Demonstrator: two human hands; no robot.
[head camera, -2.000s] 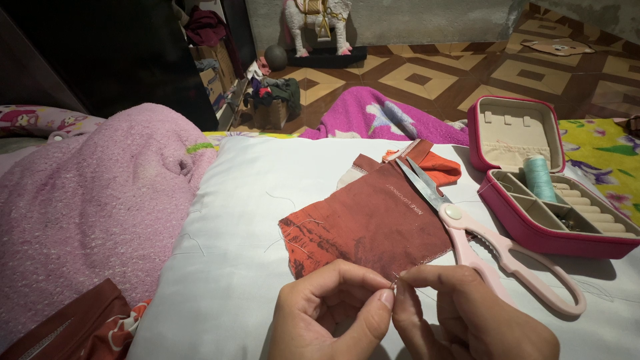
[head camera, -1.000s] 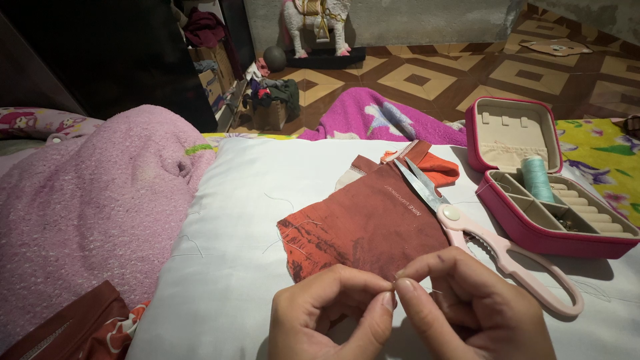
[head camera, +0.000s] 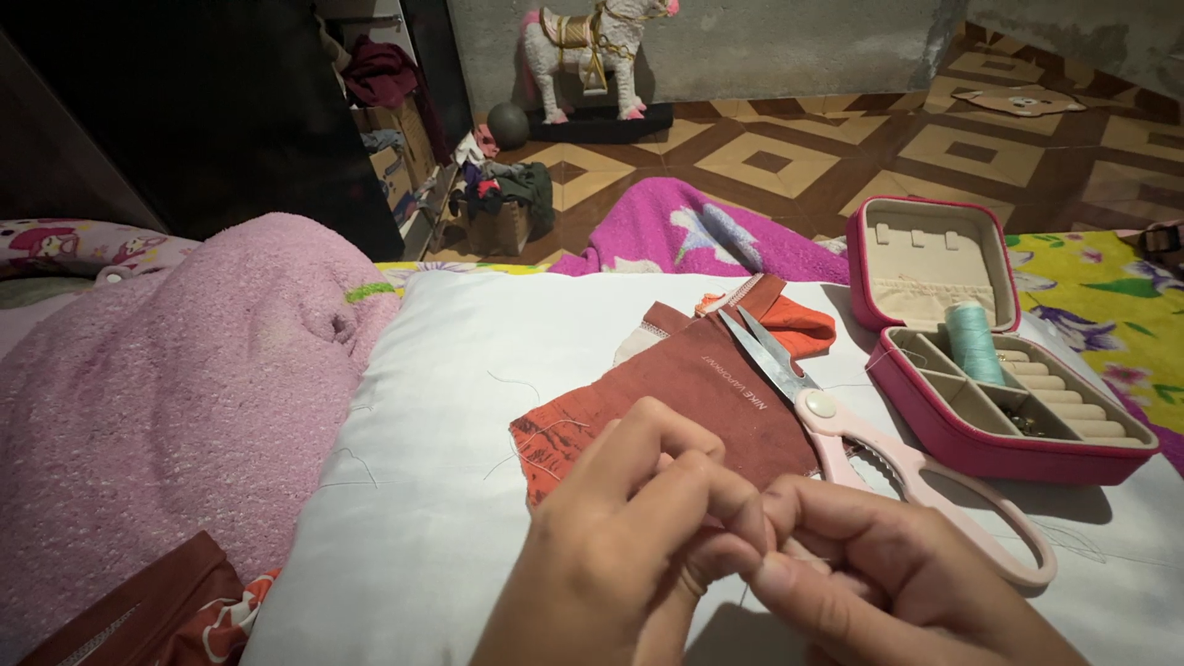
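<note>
My left hand (head camera: 638, 536) and my right hand (head camera: 869, 573) meet at the fingertips above a white pillow (head camera: 435, 370). Both pinch something too small to make out; a short bit of dark thread shows just below them. Behind the fingers lies a rust-brown fabric piece (head camera: 675, 398) with small lettering and loose threads at its left end. Pink-handled scissors (head camera: 819, 404) rest on its right side, blades slightly apart. At the right an open pink sewing case (head camera: 1008, 472) holds a teal thread spool (head camera: 973, 342), which leans in its compartments.
A pink fuzzy blanket (head camera: 185, 398) is heaped at the left, with more brown fabric (head camera: 139, 601) at the lower left. Beyond the pillow lie a purple blanket (head camera: 647, 231) and a yellow floral cloth (head camera: 1091, 287). A toy horse (head camera: 587, 55) stands on the tiled floor.
My left hand has risen and turned, its fingers now curled over the pinch point. The fingertips of both hands stay together. Fabric, scissors and case have not moved.
</note>
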